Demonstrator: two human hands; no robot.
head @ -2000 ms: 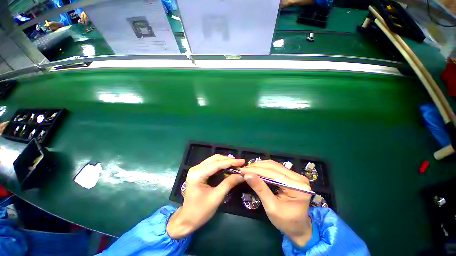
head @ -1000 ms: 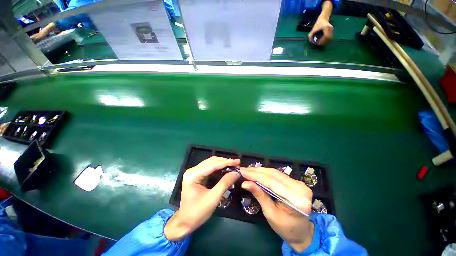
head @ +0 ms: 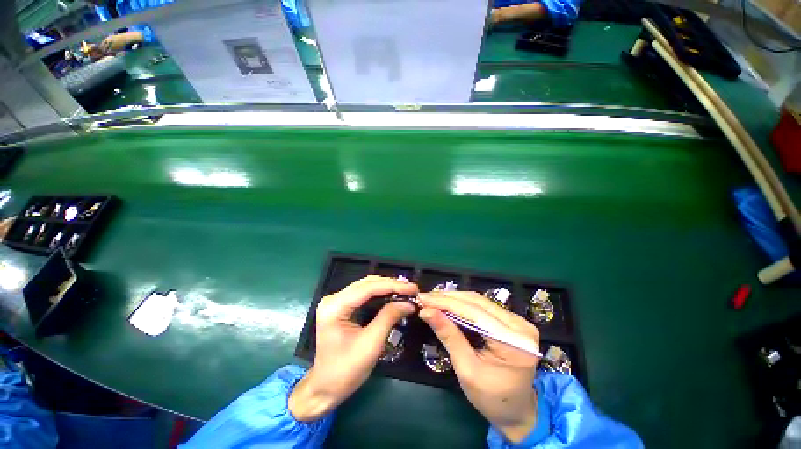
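Observation:
A black parts tray (head: 351,263) lies on the green bench in front of me, with two rows of pockets. Several round silver-gold units with white patches sit in it, one at the back right (head: 541,306). The back left pocket is empty. My left hand (head: 356,338) is over the tray's left part and pinches a small, mostly hidden round unit (head: 403,299) between thumb and fingertips. My right hand (head: 487,359) holds slim silver tweezers (head: 492,331), which slant back past the hand; their tip meets the unit at my left fingertips, and the exact contact is hidden.
At left are another filled tray (head: 61,219), a black open box (head: 54,294) and a white scrap (head: 155,313). At right are a red stick (head: 740,296), blue cloth (head: 761,224), pale rods (head: 720,114) and a dark tray. A person's hand (head: 520,12) shows across the rail.
My hands stay over the tray with only small shifts; the tweezers' angle has changed slightly. Across the rail, the other person's hand came forward holding a dark item, then drew back.

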